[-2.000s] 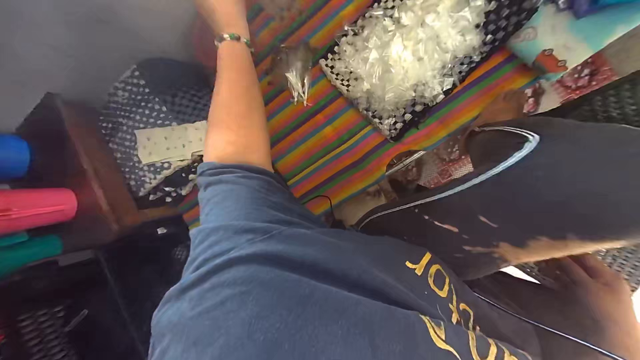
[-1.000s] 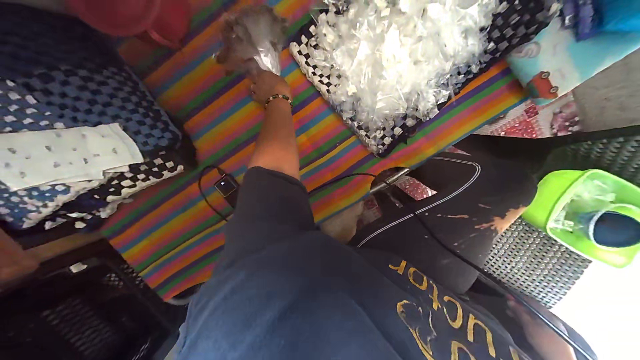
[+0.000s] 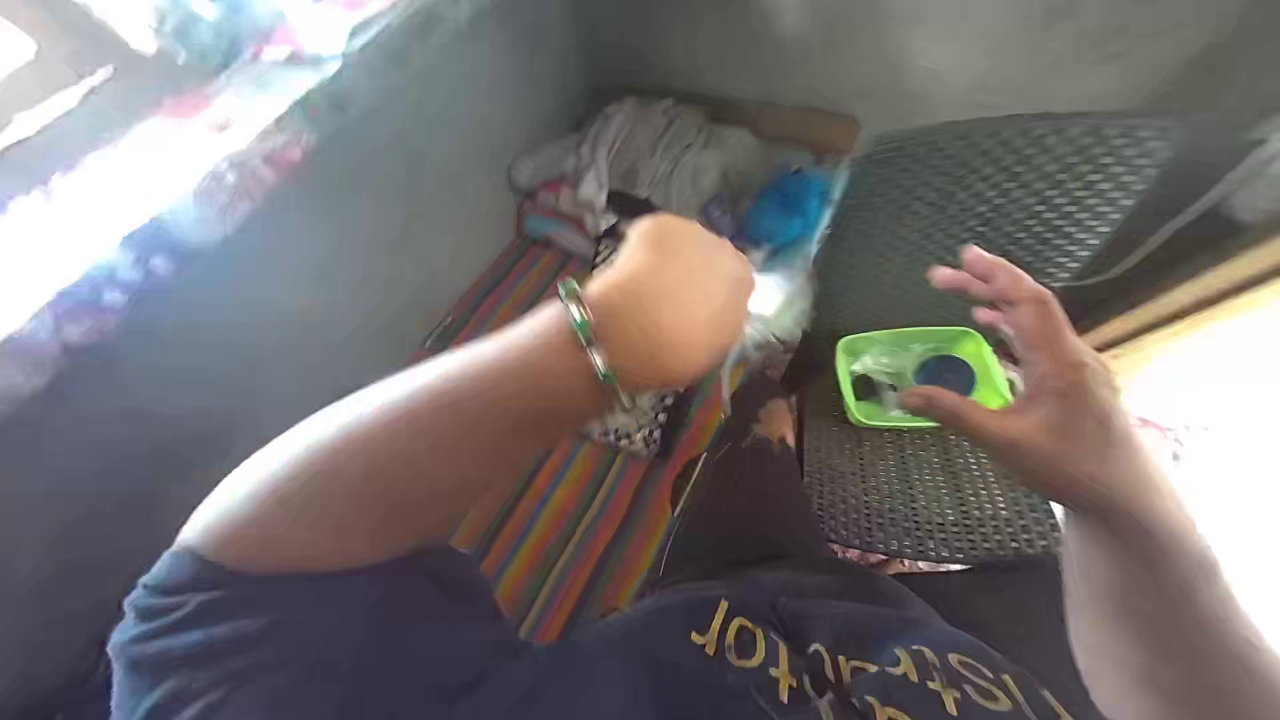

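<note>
My left hand, with a beaded bracelet at the wrist, is raised in mid-view with its fingers curled away and hidden. Shiny translucent plastic lies just right of it, blurred, and I cannot tell whether the hand holds it. Below the wrist a corner of a black-and-white woven mat shows; the rest is behind the hand. At the right my right hand is spread and empty, its thumb overlapping the edge of a light green plastic basin. The basin holds clear plastic and a dark blue round object.
Striped multicoloured cloth runs beneath the mat. A heap of pale cloth and a blue bundle lie at the far end by the wall. The basin stands on a dark woven chair. A grey wall rises at the left.
The view has swung strongly to the right. My left hand, earlier over the striped cloth with shiny clear plastic, is now raised nearer the basin's side. My right hand has come into view, spread.
</note>
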